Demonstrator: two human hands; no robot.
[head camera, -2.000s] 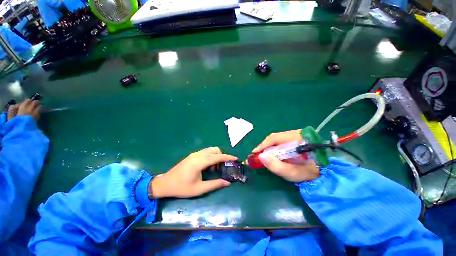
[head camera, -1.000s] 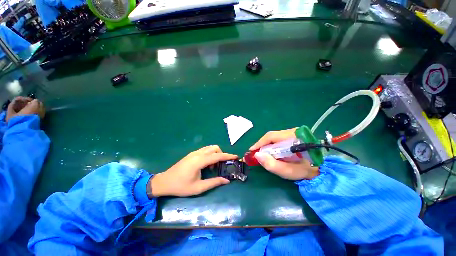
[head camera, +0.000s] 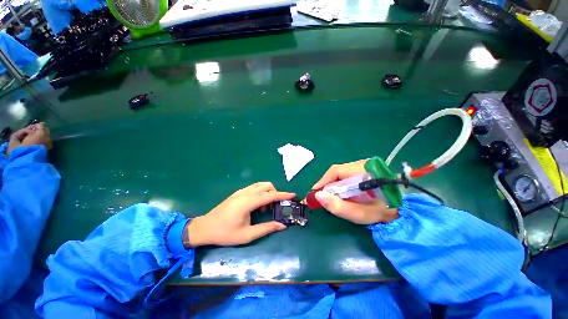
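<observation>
A small black housing (head camera: 289, 212) lies on the green bench in front of me. My left hand (head camera: 240, 215) holds it from the left between thumb and fingers. My right hand (head camera: 355, 194) grips a dispensing syringe (head camera: 349, 189) like a pen, its red end pointing left. The tip is at the housing's upper right edge; whether it touches cannot be told. A green adapter (head camera: 383, 182) sits at the syringe's rear. White wiping paper (head camera: 296, 160) lies just beyond the housing.
A translucent air hose (head camera: 458, 113) loops to the grey dispenser controller (head camera: 492, 134) at right. Black housings lie farther back (head camera: 139, 101), (head camera: 304, 83), (head camera: 392, 81). Another person's hands (head camera: 30, 136) are at far left. A green fan (head camera: 138, 14) and papers (head camera: 227, 11) stand at the back.
The housings at the back have shifted left along the green surface. The syringe's rear has tilted slightly. My left hand and its housing have hardly moved.
</observation>
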